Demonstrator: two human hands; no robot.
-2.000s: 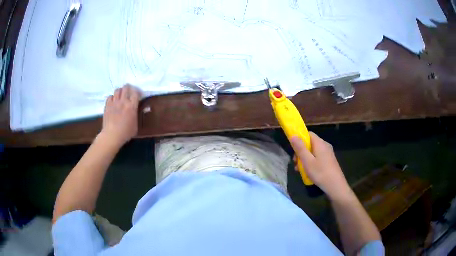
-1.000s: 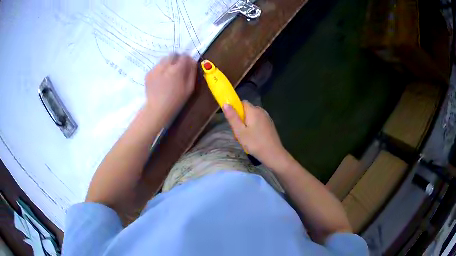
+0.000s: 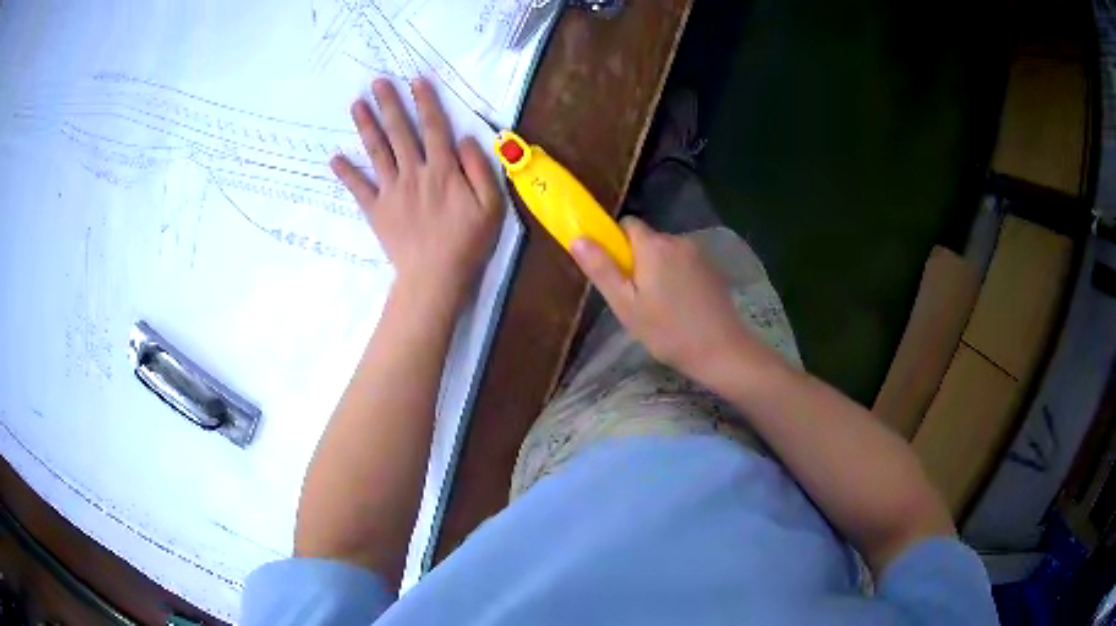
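The white paper marker (image 3: 282, 294) lies on the fabric lay, whose dark teal edge shows along the table side. My left hand (image 3: 428, 202) lies flat on the marker near this edge, fingers spread, holding nothing. My right hand (image 3: 667, 287) grips the yellow hand cutter (image 3: 563, 208) by its rear part. The cutter's red button end is at the lay's edge, just right of my left hand. Its thin blade points up and left at the marker; how deep it sits cannot be told.
A silver weight with a raised handle (image 3: 196, 385) lies on the marker. A silver clip (image 3: 539, 18) is at the lay's edge, cut off by the picture's top. The brown table edge (image 3: 612, 110) runs beside my body. Cardboard boxes (image 3: 1010, 294) stand at the right, beyond the green floor.
The view has turned along the table edge. My left hand has gone from resting on the edge, then bunched by the cutter, to flat with fingers spread. The cutter stays in my right hand.
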